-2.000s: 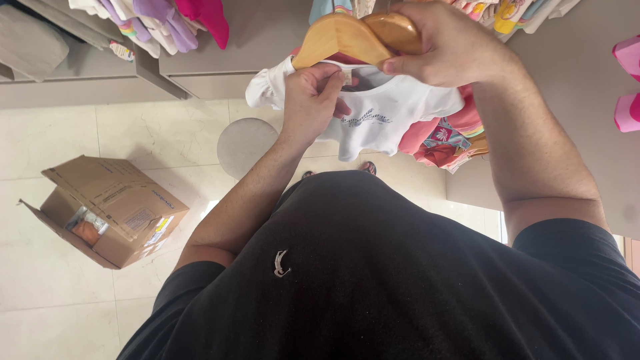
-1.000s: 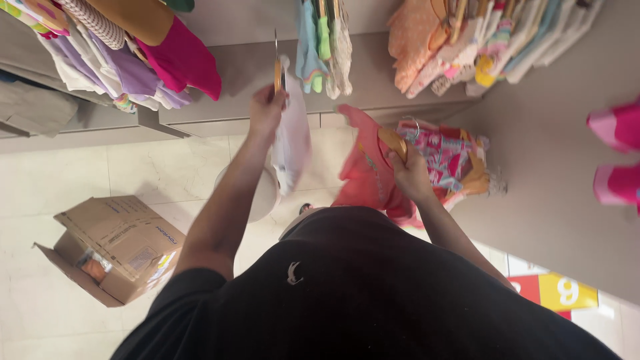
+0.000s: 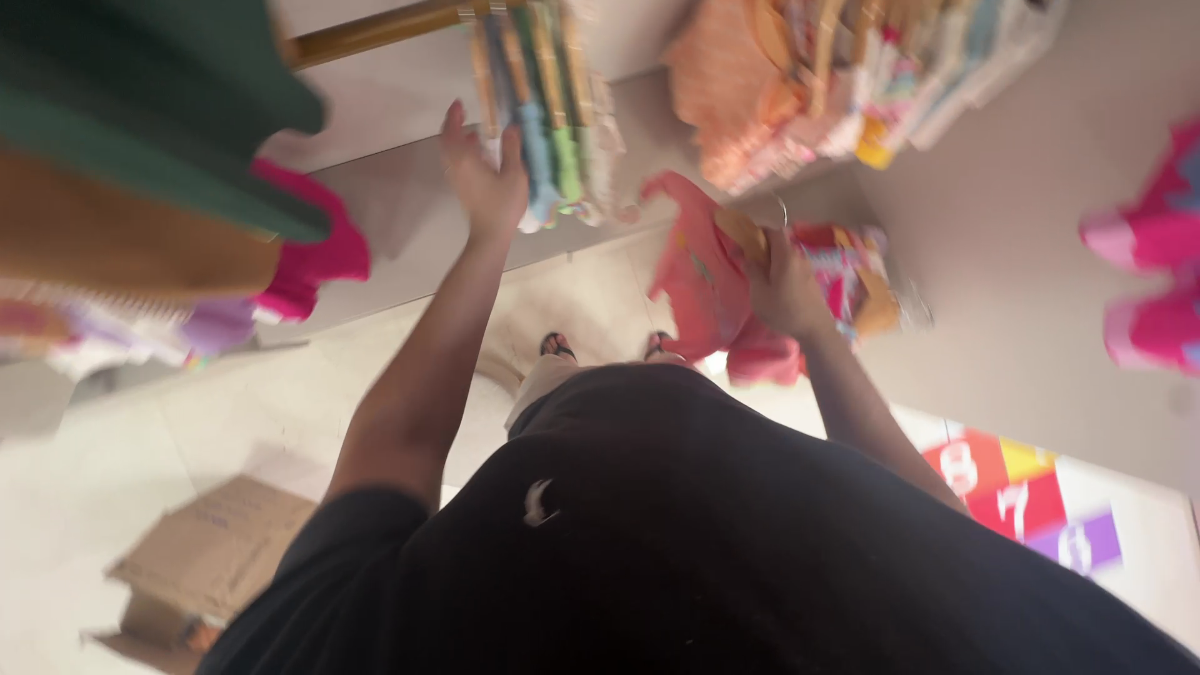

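My left hand [image 3: 487, 178] is raised with its fingers apart and nothing in it, beside several small garments [image 3: 548, 169] hanging from a wooden rail [image 3: 375, 33]. Blurred by motion, my right hand [image 3: 787, 286] grips a wooden hanger [image 3: 743, 234] that carries a coral-red child's garment [image 3: 698, 272]. Just right of that hand are a patterned pink and blue garment [image 3: 834, 262] and more wooden hanger parts, whose support is hidden.
Dark green [image 3: 141, 122] and magenta clothes [image 3: 314, 239] hang close at left. Peach garments [image 3: 722, 103] hang at upper right, pink items [image 3: 1148, 272] at far right. An open cardboard box [image 3: 216, 544] stands on the floor at lower left; colored number tiles [image 3: 1012, 497] lie at lower right.
One second ago my left hand held a hanger with a white garment; now it is free of it, near the hanging clothes. My right hand still holds the coral-red garment. The view has shifted.
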